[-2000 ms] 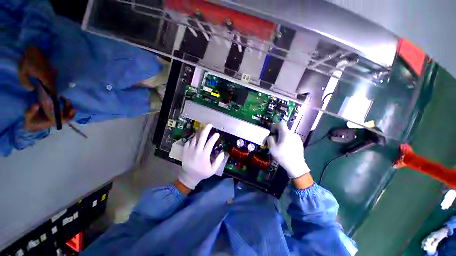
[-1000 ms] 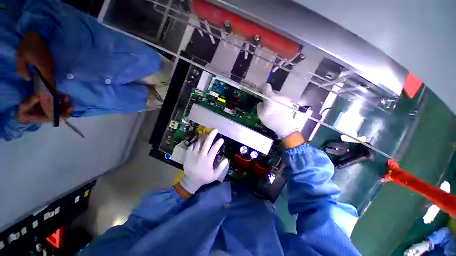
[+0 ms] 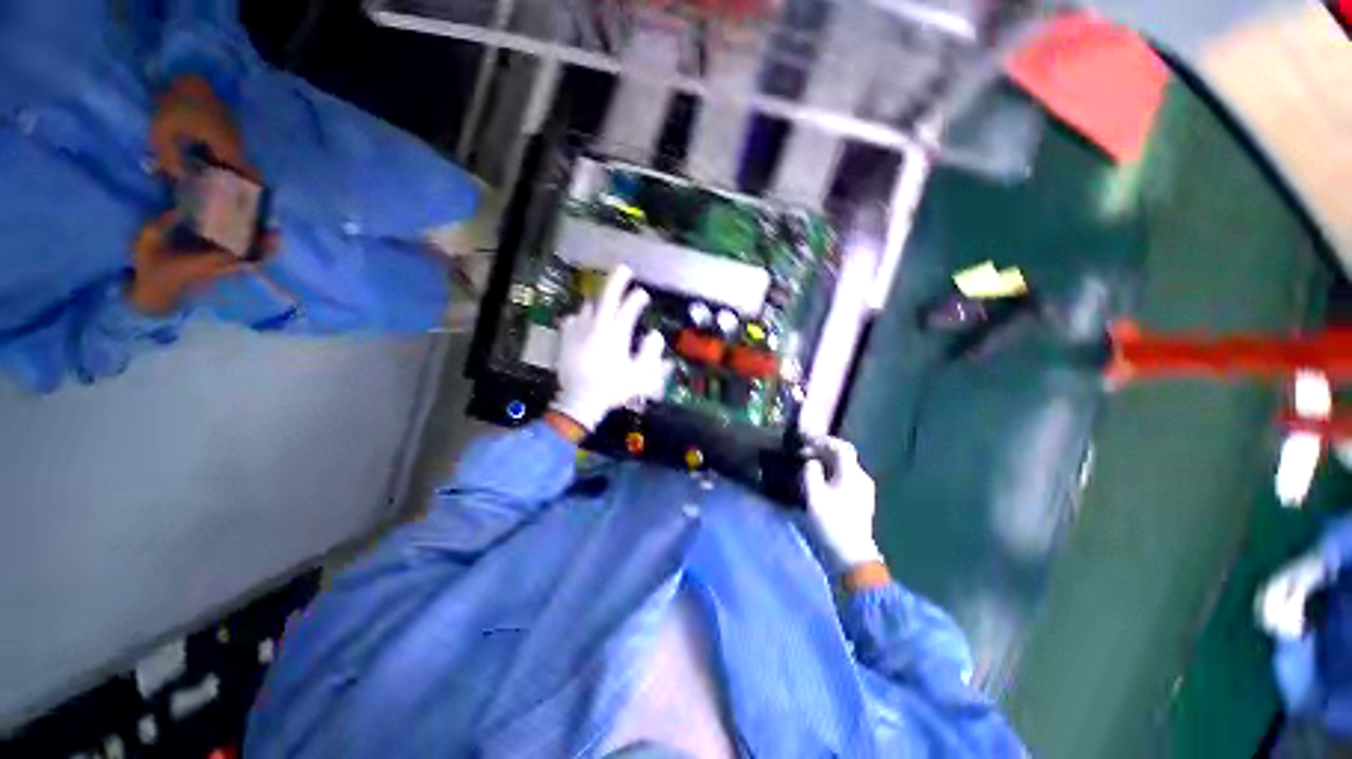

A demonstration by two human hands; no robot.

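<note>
A green circuit board with a long silver heat sink and copper-red wound rings lies on the black test fixture. My left hand, in a white glove, rests on the board's near left part with fingers apart; nothing can be seen held in it. My right hand, also in a white glove, is at the near right corner of the fixture's black front panel, fingers bent. Its fingertips are blurred, so I cannot tell whether they press or hold anything. Coloured buttons show on the front panel.
A clear press frame stands over the far side. A dark mouse and a dark blurred object lie on the green bench at right, beside an orange-red post. A person in a blue smock holds a small device at left. Another gloved hand shows far right.
My right hand has moved from the board's far right part to the front panel's near right corner. My left hand stays on the board. The view has shifted, showing the front panel's buttons.
</note>
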